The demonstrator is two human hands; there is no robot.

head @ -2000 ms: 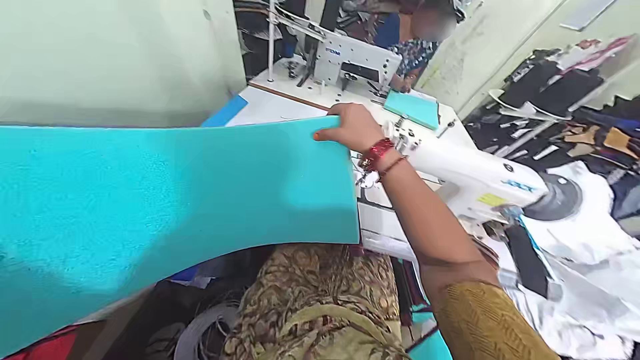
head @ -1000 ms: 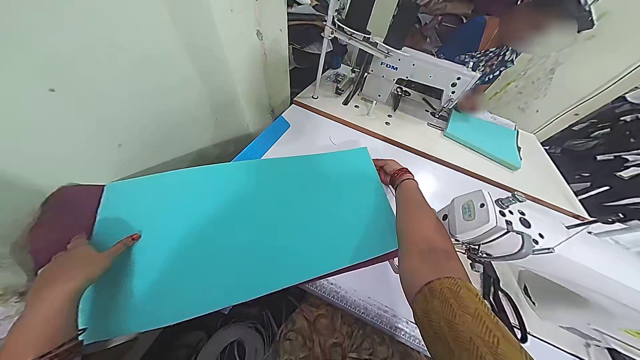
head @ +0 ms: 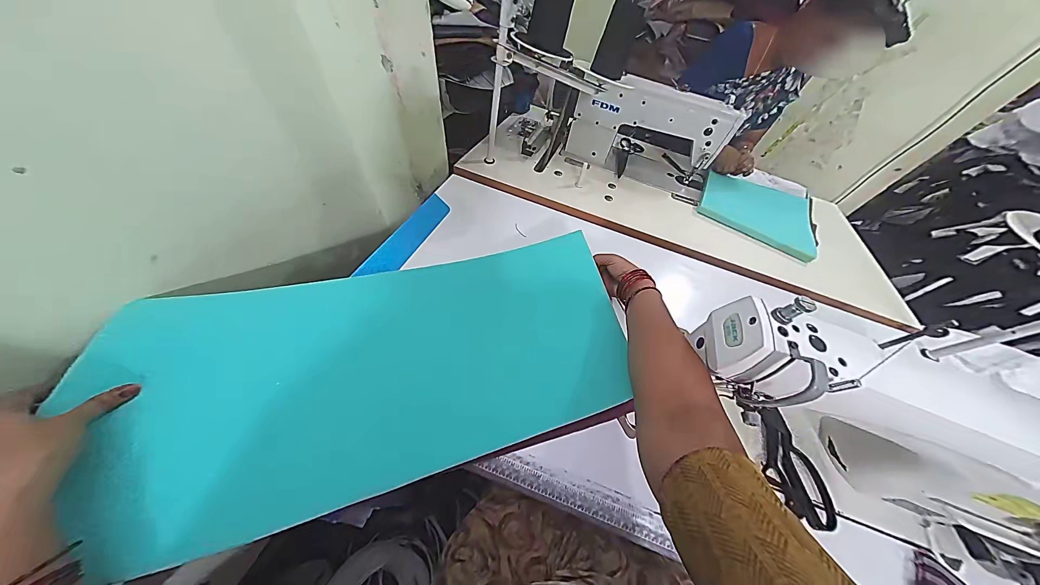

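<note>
A long turquoise foam sheet [head: 366, 382] spans the lower left and middle of the head view, with dark maroon material showing along its lower right edge. My left hand [head: 49, 463] grips its left end, thumb on top and fingers hidden beneath. At the right end, my right hand [head: 619, 276] holds the edge, its fingers mostly hidden behind the sheet. Just right of my right forearm stands a white Jack sewing machine [head: 739, 341], with black-handled scissors [head: 792, 479] beside it.
Behind is a second sewing machine [head: 642, 122], where a co-worker's hand [head: 735, 158] touches a turquoise piece [head: 760, 213]. A clear ruler [head: 577, 496] lies along the near table edge. A blue sheet [head: 406, 236] lies by the pale wall [head: 203, 146].
My left hand, out of view two seconds ago, is now on the sheet's left end. The maroon material seen at that end one second ago is now covered there. The view has shifted.
</note>
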